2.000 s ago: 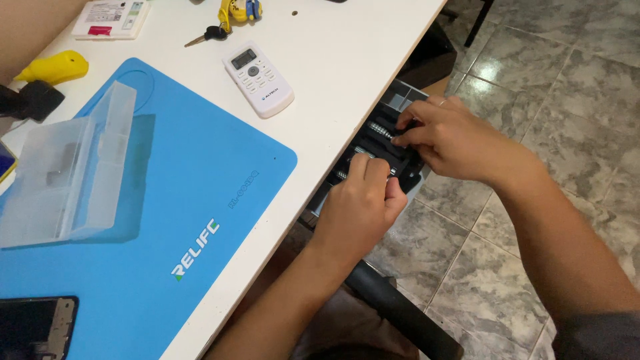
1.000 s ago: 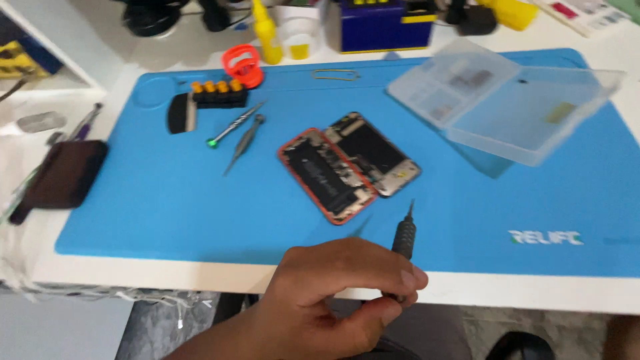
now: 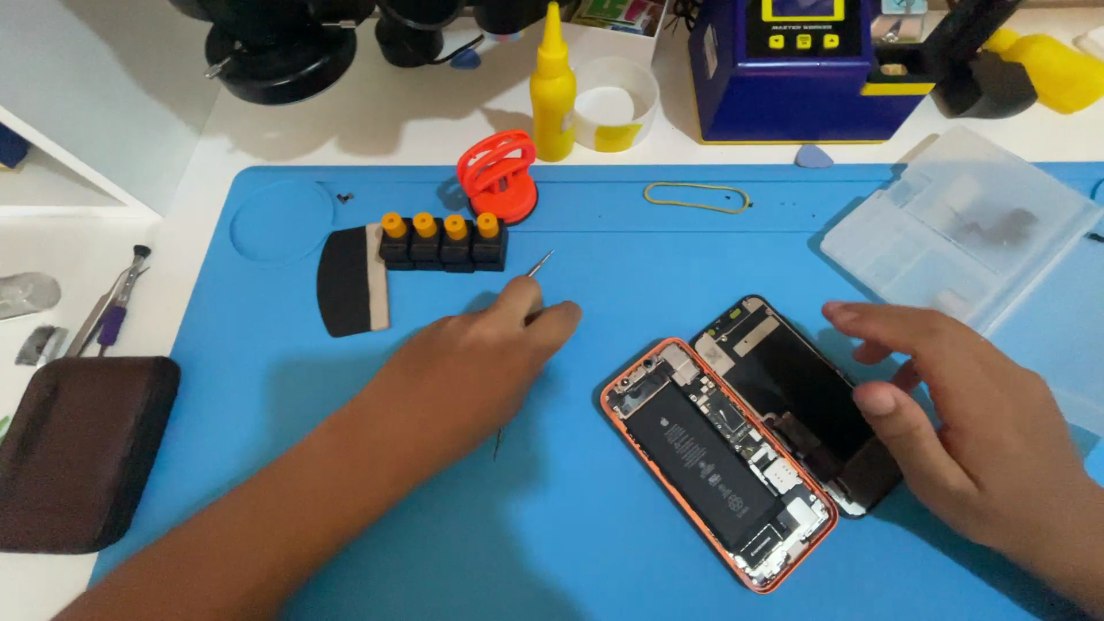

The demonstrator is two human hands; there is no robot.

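My left hand (image 3: 483,362) is over the blue work mat (image 3: 414,535), left of the opened phone, its fingers bent over a precision screwdriver whose metal tip (image 3: 542,262) shows past them. Another thin metal tip (image 3: 498,444) shows below the palm. The handles and my fingertips are hidden, so the grip cannot be told. My right hand (image 3: 975,423), fingers apart with nothing visible in them, hovers by the right edge of the phone's detached display assembly (image 3: 793,379). The red-framed phone housing (image 3: 707,466), with battery and boards exposed, lies against the display's left side.
Black holders with orange caps (image 3: 442,243), a black-and-beige scraper (image 3: 352,280) and a red suction cup (image 3: 504,185) are behind my left hand. A clear plastic box (image 3: 957,224) lies open at right. A yellow bottle (image 3: 553,103) and blue station (image 3: 785,95) stand behind the mat.
My left hand, which held a dark screwdriver near the mat's front edge, has moved to where two screwdrivers lay. My right hand has come into view beside the display. The earliest frame shows both hands in a drawer.
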